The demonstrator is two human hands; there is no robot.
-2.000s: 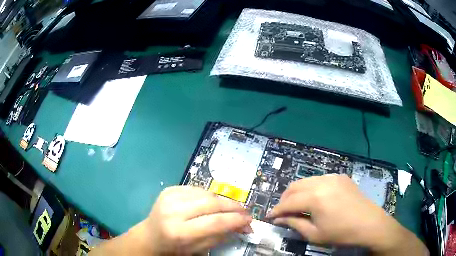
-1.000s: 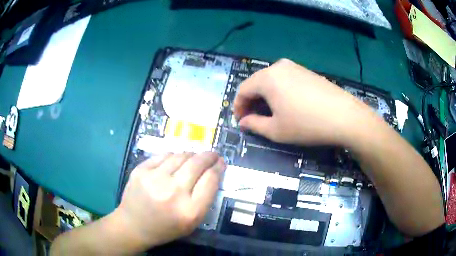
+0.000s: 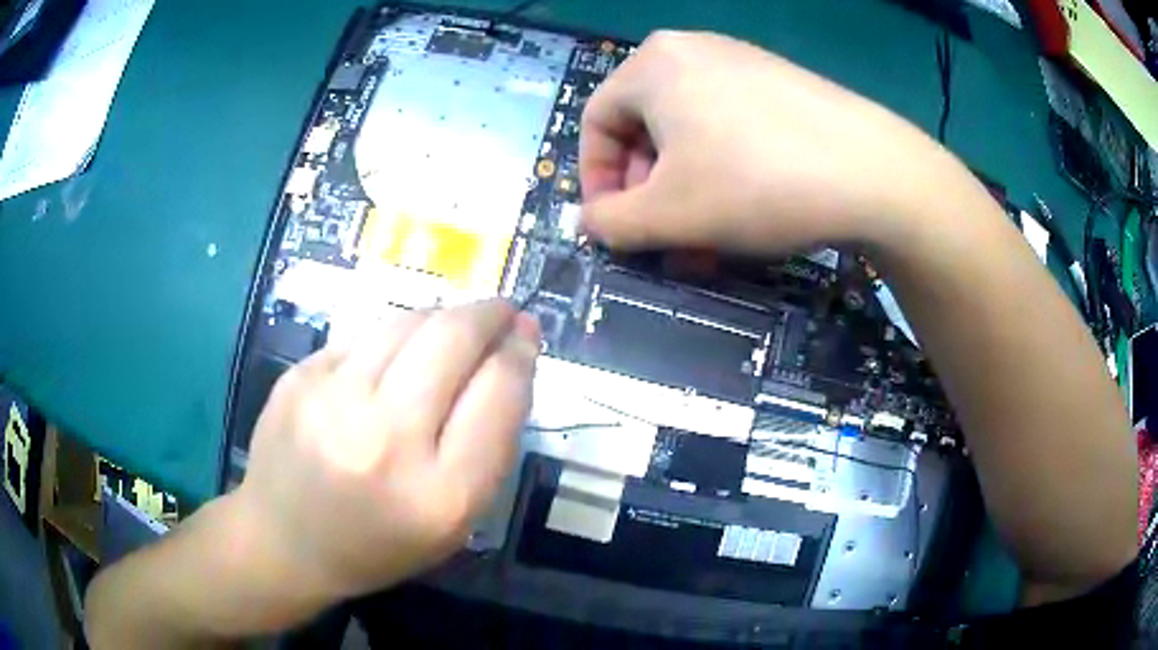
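Observation:
The opened laptop base [image 3: 445, 121] lies in front of me, its silver inner plate and boards exposed. The dark motherboard [image 3: 673, 337] runs across its middle. Yellow-orange tape [image 3: 438, 250] is at the board's left. A flat black battery [image 3: 686, 543] with white print sits in the lower part. My left hand [image 3: 394, 425] rests over the base's left half, fingertips at the board's left edge below the tape. My right hand [image 3: 711, 146] is above the board, fingertips bent down at its upper left part. I cannot tell if either hand holds anything small.
A white sheet [image 3: 76, 95] lies on the green mat [image 3: 178, 292] at the upper left. A red bin with a yellow note [image 3: 1118, 57] is at the upper right. Cables and dark parts [image 3: 1098, 191] lie along the right. A box [image 3: 74, 483] stands below the mat at the lower left.
The view has moved down and closer to the base. Both hands were together at the board's lower left; my right hand has moved up over the board, while my left hand stays near its left edge.

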